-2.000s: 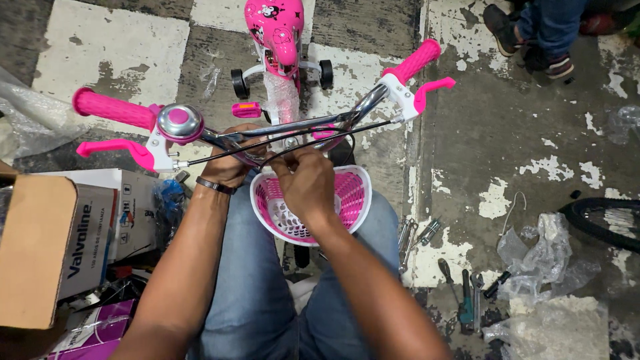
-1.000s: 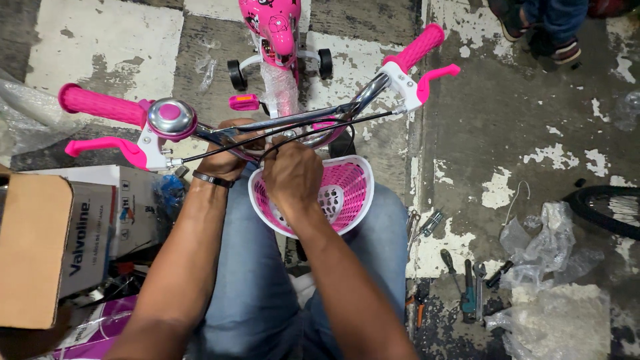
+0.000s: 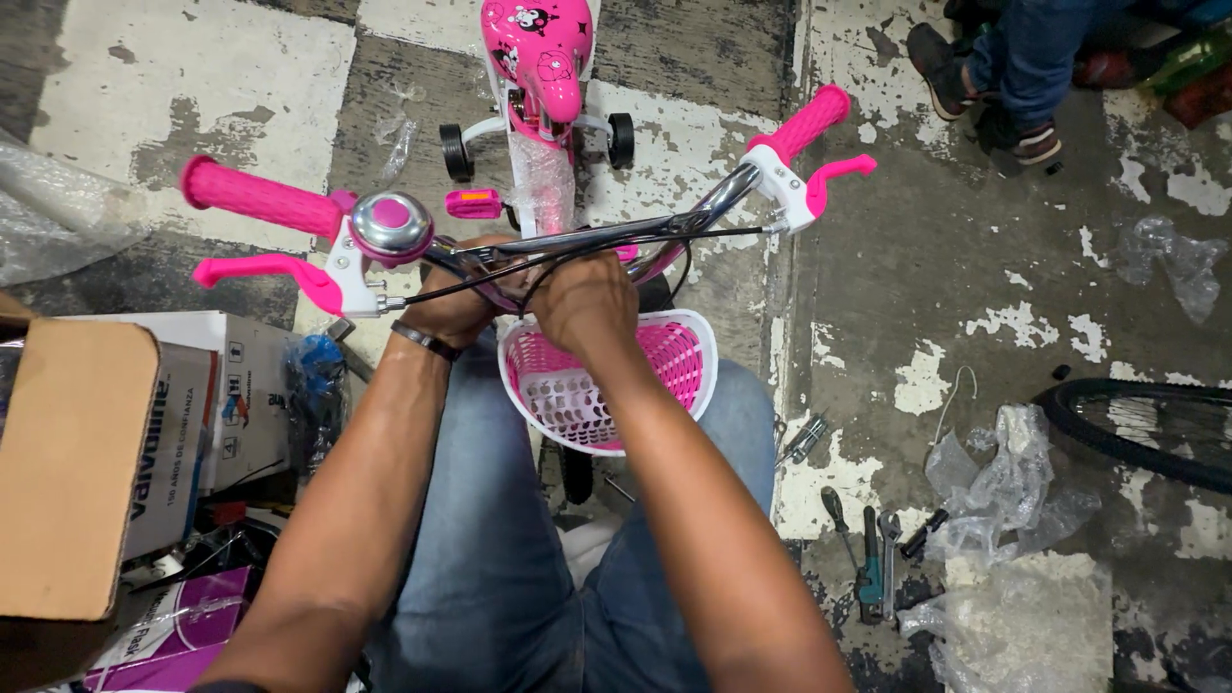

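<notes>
A child's bicycle stands before me, its chrome handlebar [image 3: 707, 207] crossing above my hands, with pink grips, brake levers and a silver and pink bell [image 3: 391, 227]. My left hand [image 3: 460, 298] is at the left of the handlebar's centre, partly under the bar and cables. My right hand [image 3: 585, 294] is beside it, fingers bent at the stem area above the basket; its fingertips are hidden. A white and pink plastic basket [image 3: 707, 361] hangs between my knees, partly covered by my right wrist. The pink saddle [image 3: 539, 53] is at the far end, beyond the plastic-wrapped frame.
Cardboard boxes [image 3: 72, 462] stand at the left. A screwdriver [image 3: 835, 510], green-handled pliers [image 3: 869, 577] and a wrench [image 3: 889, 558] lie on the floor at right, near plastic wrap [image 3: 1015, 481] and a bicycle wheel [image 3: 1088, 438]. Another person's shoes [image 3: 938, 72] are at upper right.
Both hands stay around the middle of the handlebar. The right hand has shifted slightly, and the handlebar and basket sit at a slightly different angle than two seconds ago.
</notes>
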